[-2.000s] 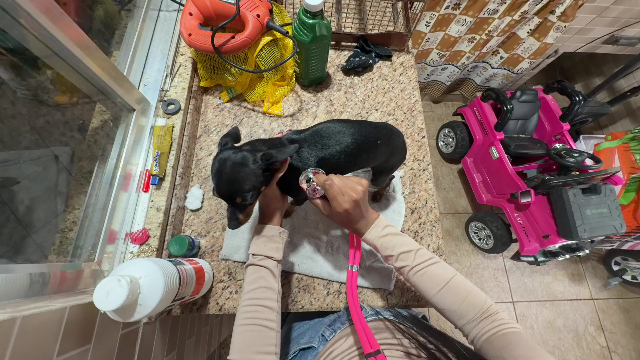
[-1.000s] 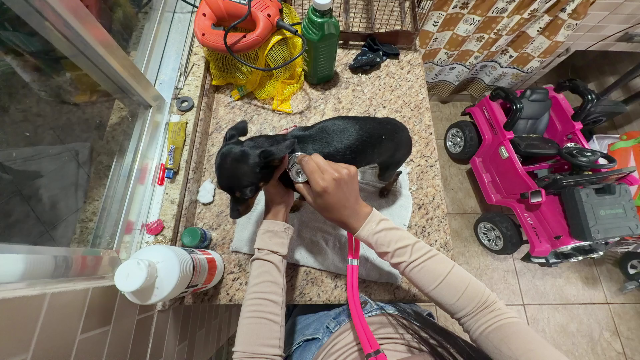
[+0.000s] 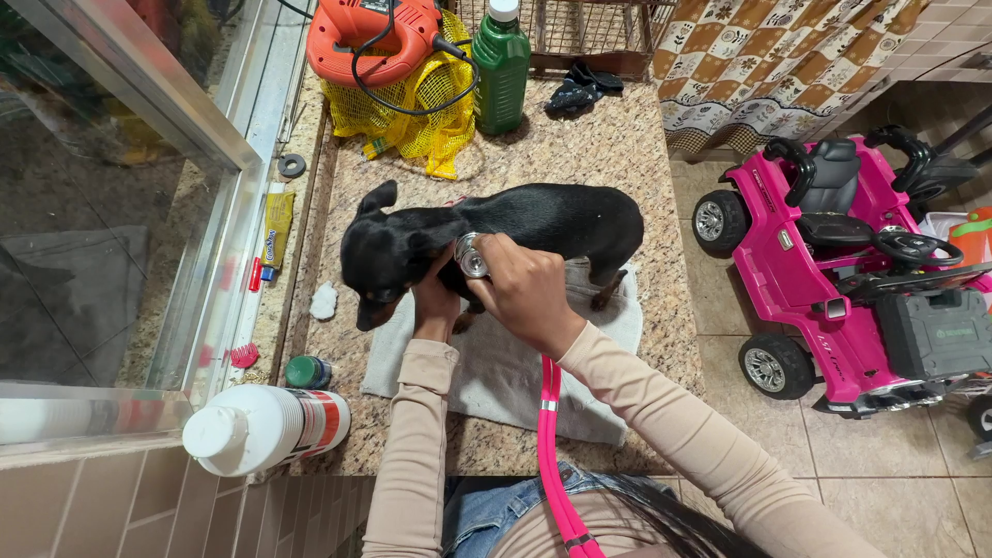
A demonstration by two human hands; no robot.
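A small black-and-tan dog (image 3: pixel 542 217) stands on a grey towel (image 3: pixel 496 387) laid over a granite counter, its head low at the left. My left hand (image 3: pixel 435 304) is under the dog's neck and chest, its fingers mostly hidden by the dog. My right hand (image 3: pixel 527 287) grips the metal chest piece of a stethoscope (image 3: pixel 471 256) against the dog's shoulder. Pink stethoscope tubing (image 3: pixel 549 434) runs from below my right wrist down to the lower edge of the view.
Left of the dog are cotton (image 3: pixel 324 301), a green-capped jar (image 3: pixel 307 372) and a white bottle (image 3: pixel 263 430). Behind it stand an orange power tool (image 3: pixel 372 39) on yellow mesh, a green bottle (image 3: pixel 501 74) and a wire rack (image 3: pixel 589 31). A pink toy car (image 3: pixel 814 271) is on the floor.
My right hand has shifted slightly toward the dog's neck with the chest piece. The left hand stays under the neck. The view has moved slightly.
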